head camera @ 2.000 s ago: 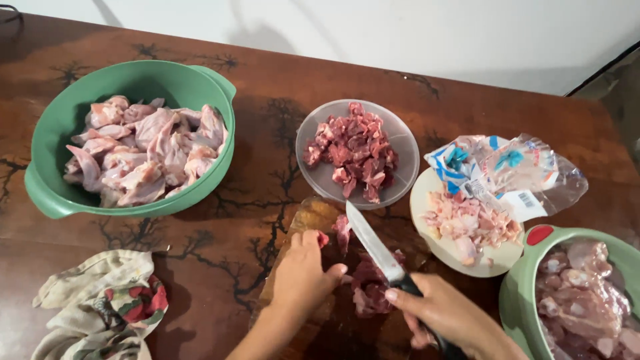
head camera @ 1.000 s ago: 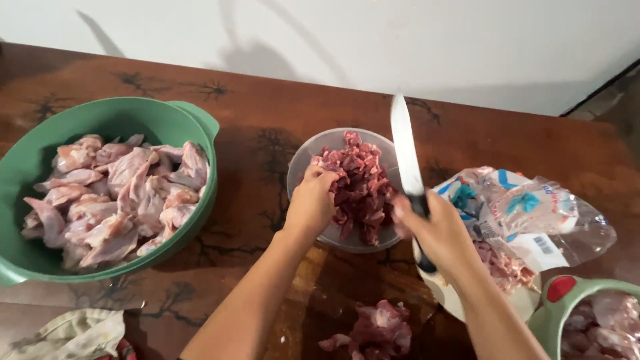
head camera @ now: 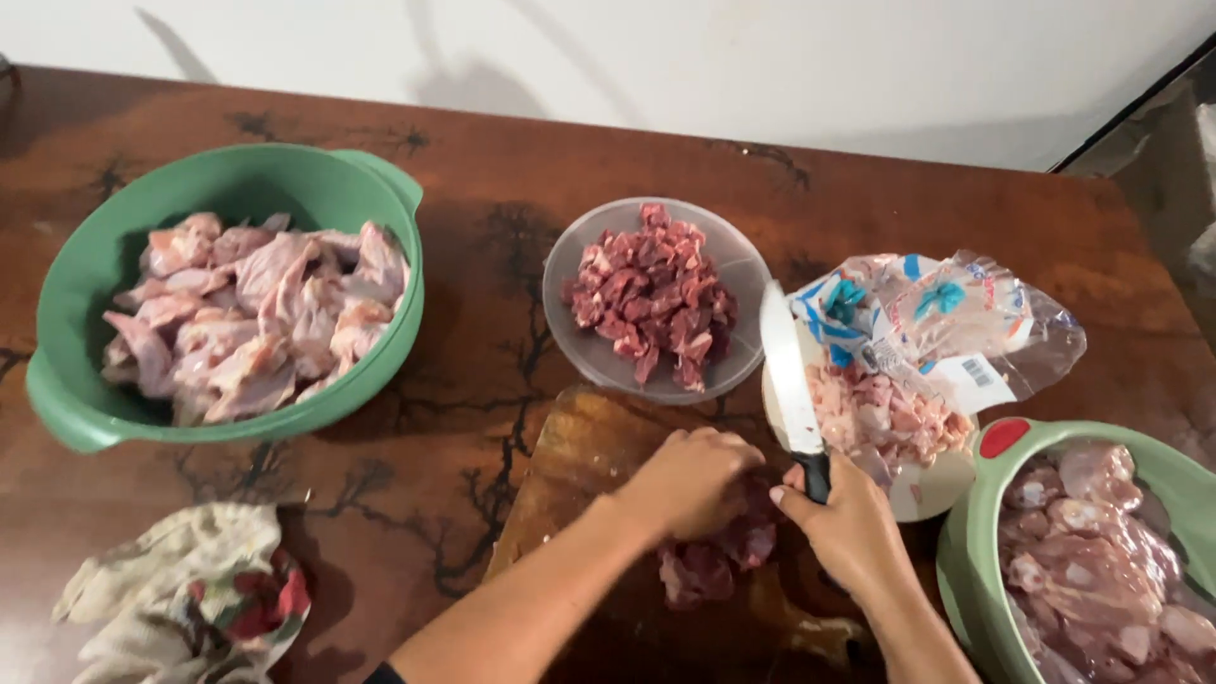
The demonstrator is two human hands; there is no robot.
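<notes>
My right hand (head camera: pixel 841 518) grips the black handle of a kitchen knife (head camera: pixel 790 380), its blade pointing up and away over the edge of a white plate. On a wooden cutting board (head camera: pixel 570 456), my left hand (head camera: pixel 698 484) rests on pieces of dark red raw meat (head camera: pixel 698 575); its fingertips are hidden, so its grip cannot be told. Just beyond the board, a translucent round plate (head camera: pixel 579 366) carries a heap of cut red meat (head camera: pixel 655 294). Pale trimmings (head camera: pixel 883 413) lie on the white plate (head camera: pixel 926 489) to the right.
A green bowl (head camera: pixel 66 380) of raw chicken pieces (head camera: pixel 256 313) stands at the left. Nearer lies a crumpled cloth (head camera: pixel 199 589). Clear printed plastic bags (head camera: pixel 959 318) overlap the white plate. A light green bowl (head camera: pixel 974 560) of raw meat is at the lower right, with a wall behind the table.
Both hands have come back from the plate of cut meat to the meat on the board. The knife has stayed in my right hand throughout.
</notes>
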